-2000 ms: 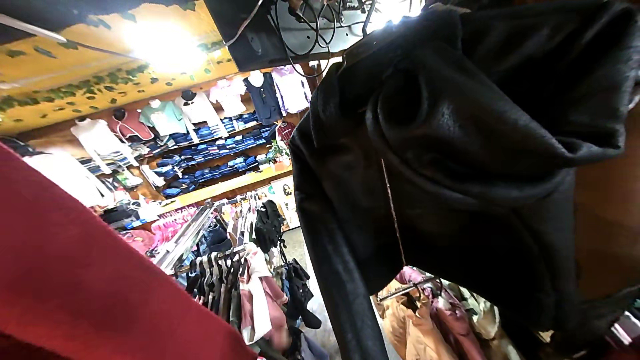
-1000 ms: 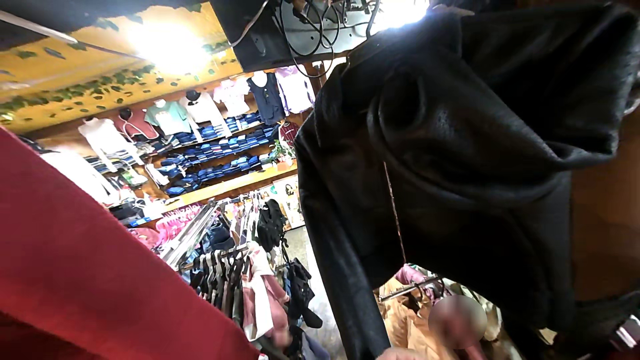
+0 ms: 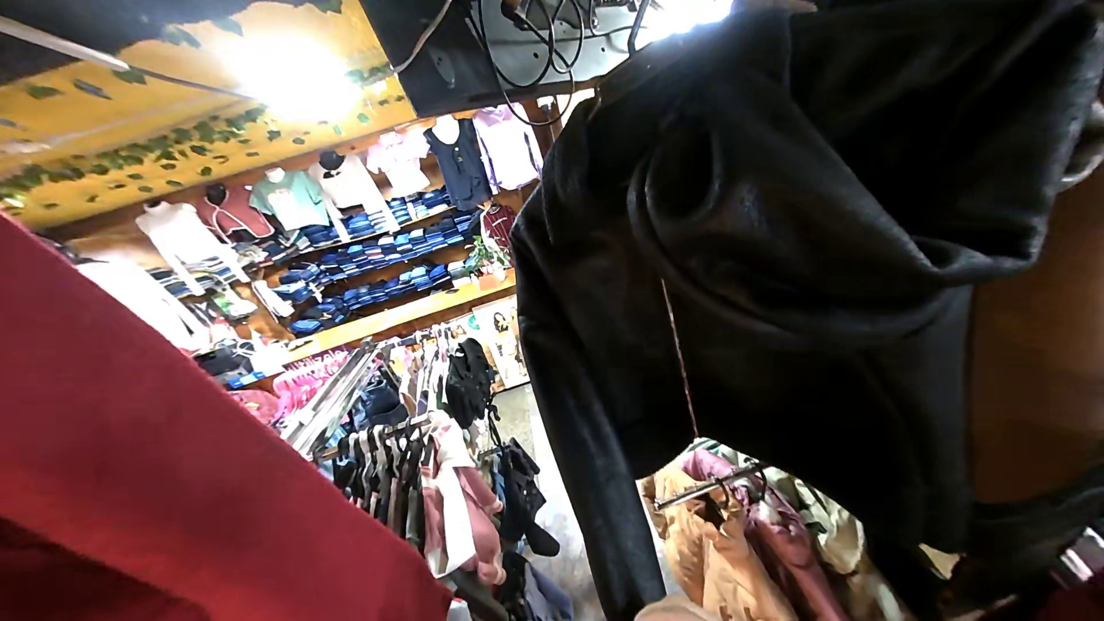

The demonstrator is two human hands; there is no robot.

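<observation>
A black, leather-like long-sleeved garment [image 3: 776, 285] hangs large in front of me on the right, with folds around its upper part and one sleeve pointing down. A thin reddish cord dangles against it. At the bottom edge, a small skin-toned shape [image 3: 675, 609], perhaps part of a hand, lies beside the end of that sleeve; whose hand it is cannot be told. Another partial shape, possibly fingers, shows at the right edge beside the garment. Red fabric [image 3: 198, 448], possibly a sleeve, crosses the lower left. I cannot identify my left or right hand clearly.
Clothes on hangers [image 3: 457, 500] fill a rack at lower centre, and tan and pink garments [image 3: 716, 552] hang beyond the black one. Folded jeans [image 3: 379, 259] line wall shelves below displayed tops. Loose cables [image 3: 552, 52] dangle overhead near a bright light.
The skin-toned shape at the bottom edge, absent two seconds ago, has come into view by the sleeve end. The black garment has barely moved.
</observation>
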